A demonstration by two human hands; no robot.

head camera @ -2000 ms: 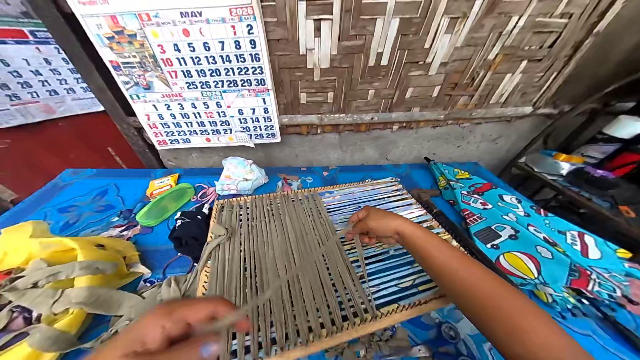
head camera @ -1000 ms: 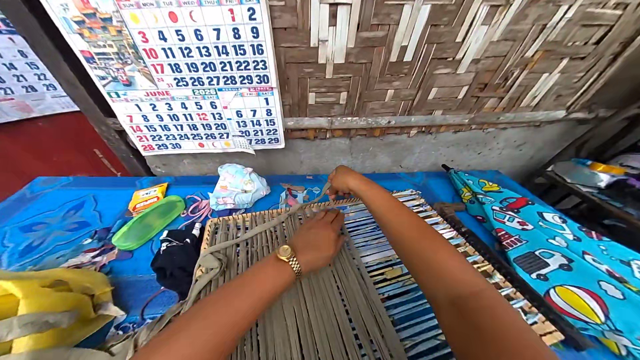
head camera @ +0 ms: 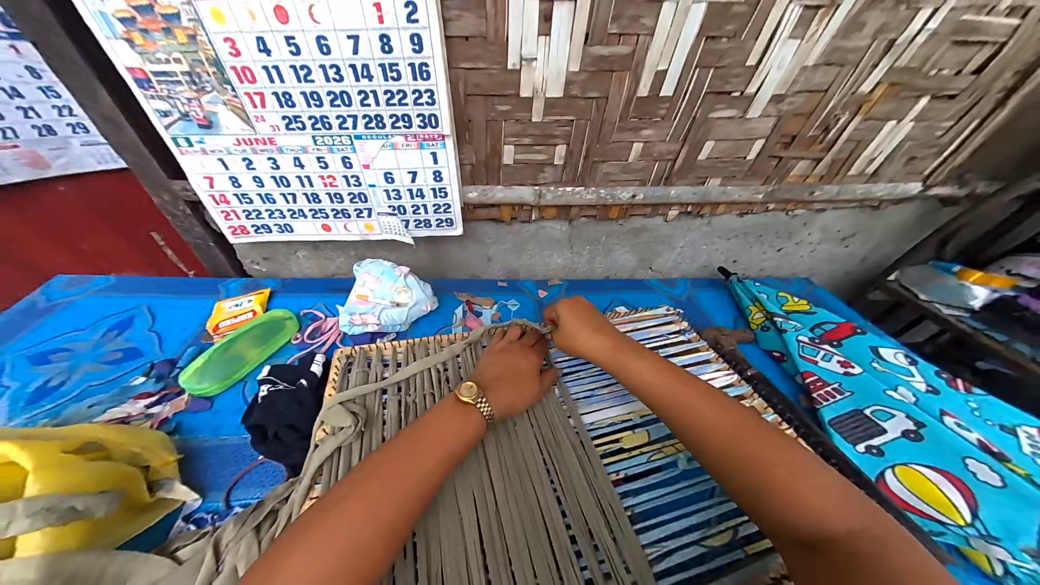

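Note:
A wooden frame loom (head camera: 699, 333) with a pegged edge lies on the blue table, strung with patterned strips across it. Grey-brown fabric strips (head camera: 487, 471) run lengthwise over its left part. My left hand (head camera: 516, 371), with a gold watch (head camera: 474, 396) at the wrist, rests on these strips near the far edge, fingertips at the strip there. My right hand (head camera: 575, 325) is closed on the end of a grey-brown fabric strip (head camera: 443, 353) at the far edge. That strip trails left across the loom to a loose heap of the same fabric (head camera: 211, 540).
Left of the loom lie a green plastic case (head camera: 238, 352), a dark cloth (head camera: 284, 410), a yellow bag (head camera: 89, 479) and a yellow packet (head camera: 238, 313). A bundled pale cloth (head camera: 386, 296) sits behind. A blue folded umbrella (head camera: 910, 422) lies right. A calendar (head camera: 325, 106) hangs on the wall.
My left hand has gone from the near left of the loom to its far edge. My right hand has also moved to that edge. Both have stayed there since the middle frame.

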